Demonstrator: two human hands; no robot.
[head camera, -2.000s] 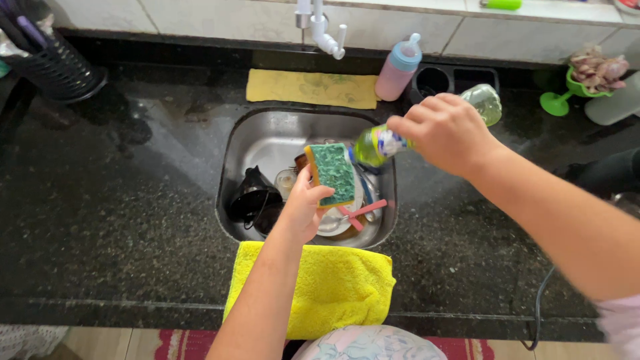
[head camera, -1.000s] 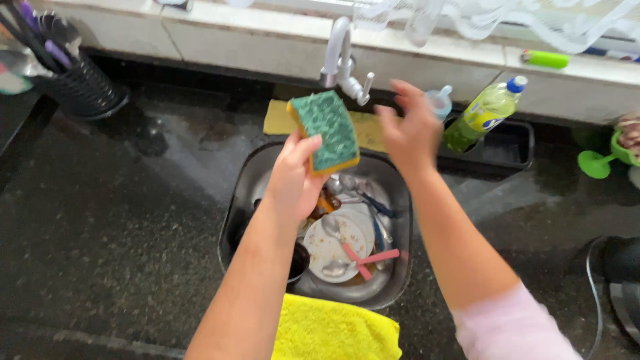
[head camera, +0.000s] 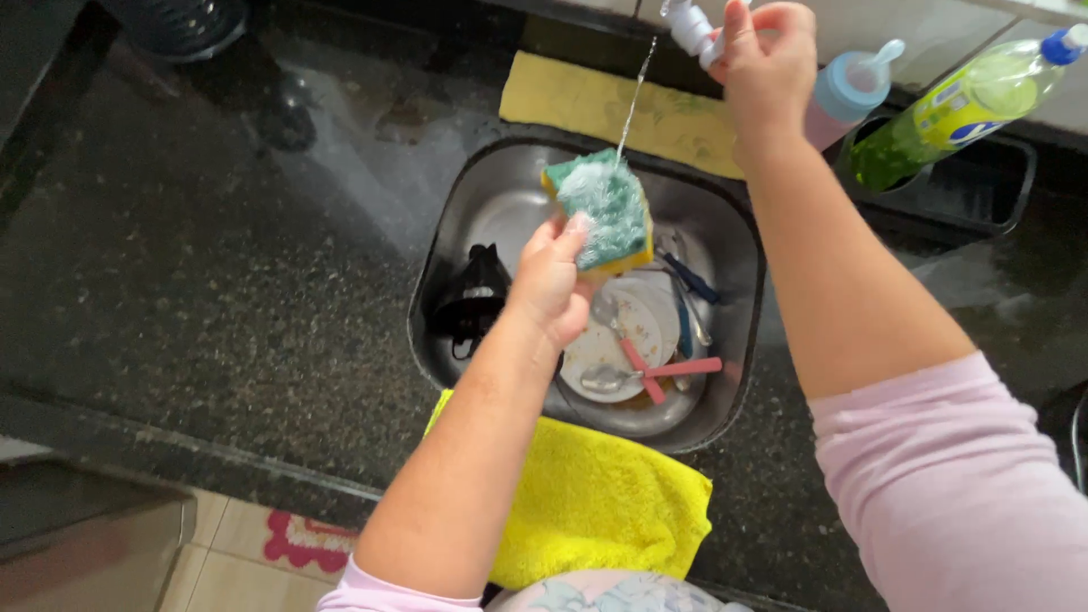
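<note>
Over the steel sink (head camera: 510, 217), my left hand (head camera: 552, 280) grips a green and yellow scouring sponge (head camera: 608, 212), its green side up with white suds on it. A thin stream of water falls onto the sponge from the white faucet (head camera: 690, 32). My right hand (head camera: 769, 55) is closed around the faucet's handle, which it partly hides. Below the sponge, a white plate (head camera: 625, 340) with food bits lies in the sink, with pink-handled spoons (head camera: 680, 368) across it. A black item (head camera: 476, 293) lies at the sink's left, and other cutlery (head camera: 690, 280) at its right.
A yellow cloth (head camera: 620, 115) lies behind the sink, and a bright yellow towel (head camera: 603, 501) hangs at the front edge. To the right stand a baby bottle (head camera: 846, 93) and a green dish soap bottle (head camera: 952, 115) in a black holder (head camera: 1016, 183). A black basket (head camera: 183, 25) stands back left.
My right hand held the soap bottle two seconds ago; the bottle then stood in the holder, and the hand is now on the faucet. Water now runs, and suds show on the sponge.
</note>
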